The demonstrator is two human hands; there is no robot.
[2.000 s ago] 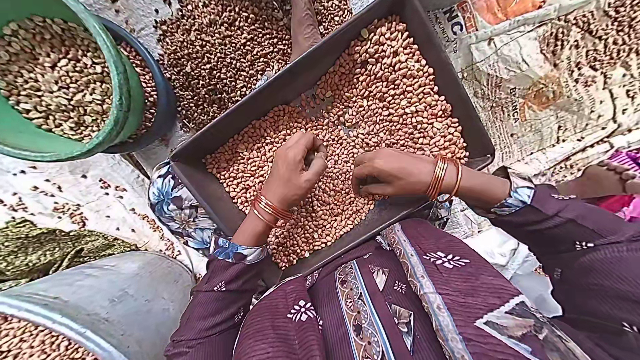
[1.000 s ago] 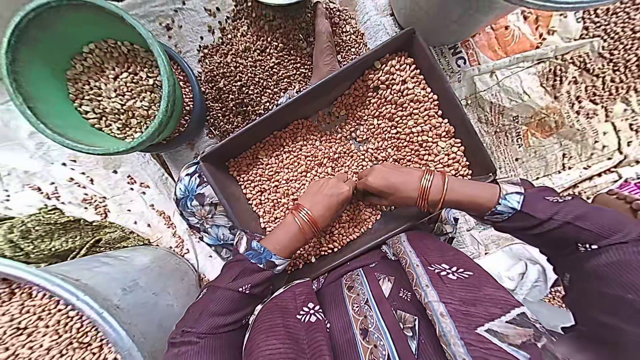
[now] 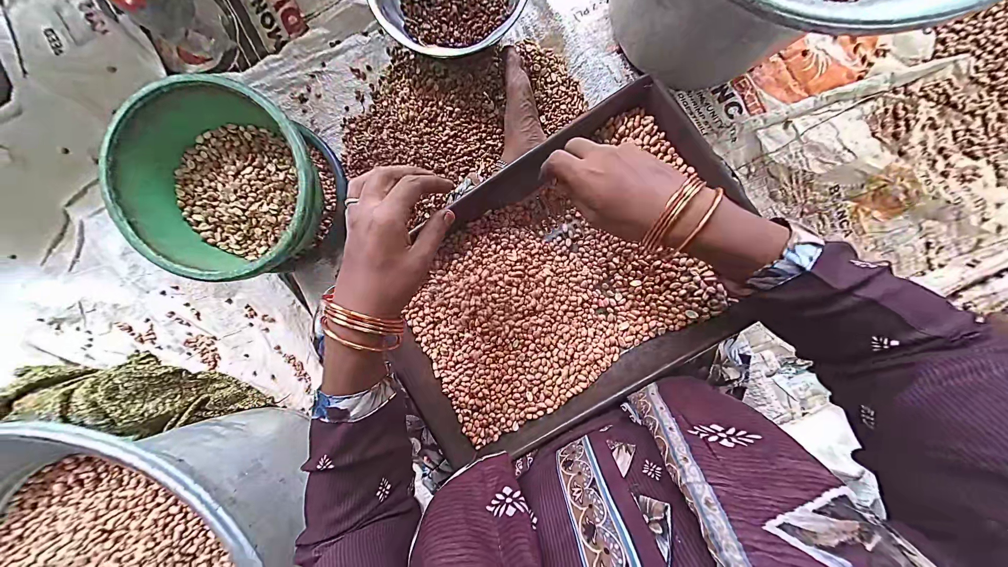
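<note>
A dark rectangular metal tray [image 3: 598,425] lies tilted across my lap, holding a broad layer of reddish-brown nuts or beans [image 3: 520,315]. My left hand [image 3: 390,236] grips the tray's far-left rim, thumb on the inside and fingers over the outer side. Inside the tray, close to its far rim, my right hand [image 3: 614,185] is bent over the nuts with its fingers curled; whether anything is between the fingertips cannot be told. Thin bangles circle both wrists. A few greyish patches of the tray's bottom show among the nuts.
A green plastic tub [image 3: 126,177] of paler nuts stands at the left, overlapping a blue container [image 3: 335,169]. Beyond the tray are a foot [image 3: 521,110], a dark heap of nuts [image 3: 433,110] and a metal bowl [image 3: 449,51]. Large metal containers stand lower left [image 3: 228,472] and upper right [image 3: 677,39].
My hands, close together over the nuts one second ago, have moved apart. The left has taken hold of the tray's rim; the right has moved toward the far side. The view has shifted.
</note>
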